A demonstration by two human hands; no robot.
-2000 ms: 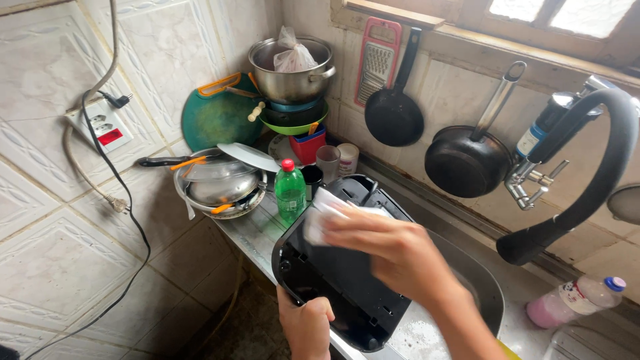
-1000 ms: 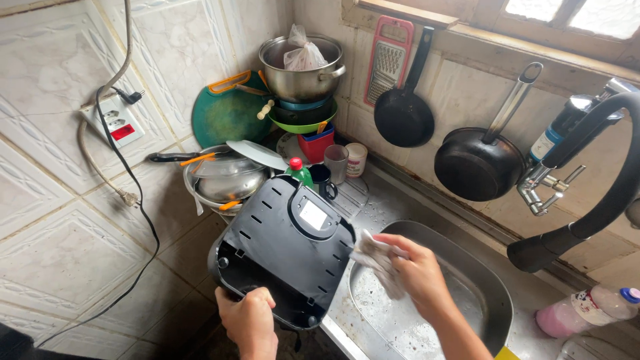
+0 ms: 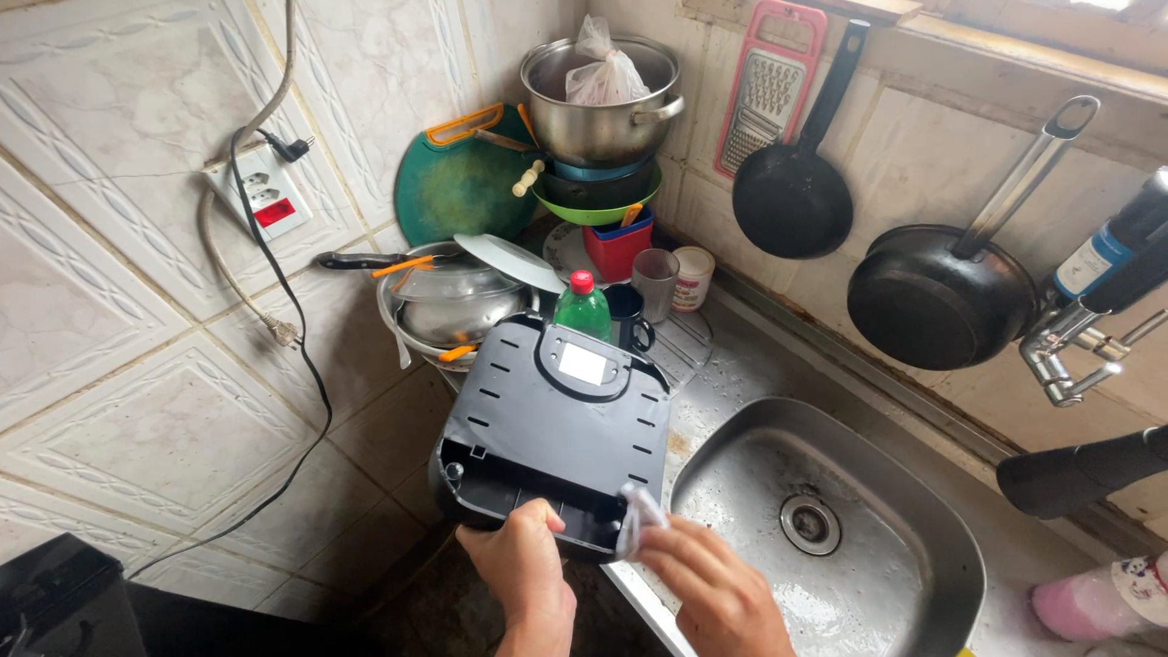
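Note:
My left hand (image 3: 525,570) grips the near edge of a black plastic housing (image 3: 566,420), thumb on its rim, fingers hidden beneath. The housing is tilted, with slots along both sides, a white label on a rounded part at its far end and an open recess at its near end. In my right hand (image 3: 707,579) is a thin white cloth (image 3: 641,522), pinched in the fingers at the near right corner of the housing. The housing is held beside the left edge of the stainless steel sink (image 3: 922,538).
Behind the housing stand a green bottle (image 3: 582,310), a dark mug (image 3: 630,319) and a glass (image 3: 655,278). A basin of metal lids (image 3: 461,306) is at the left. Pans (image 3: 940,297) hang on the wall; a black faucet spout (image 3: 1081,470) reaches in from the right.
The housing has turned so its recessed end faces me. My right hand and the cloth have moved from the housing's right side to its near right corner.

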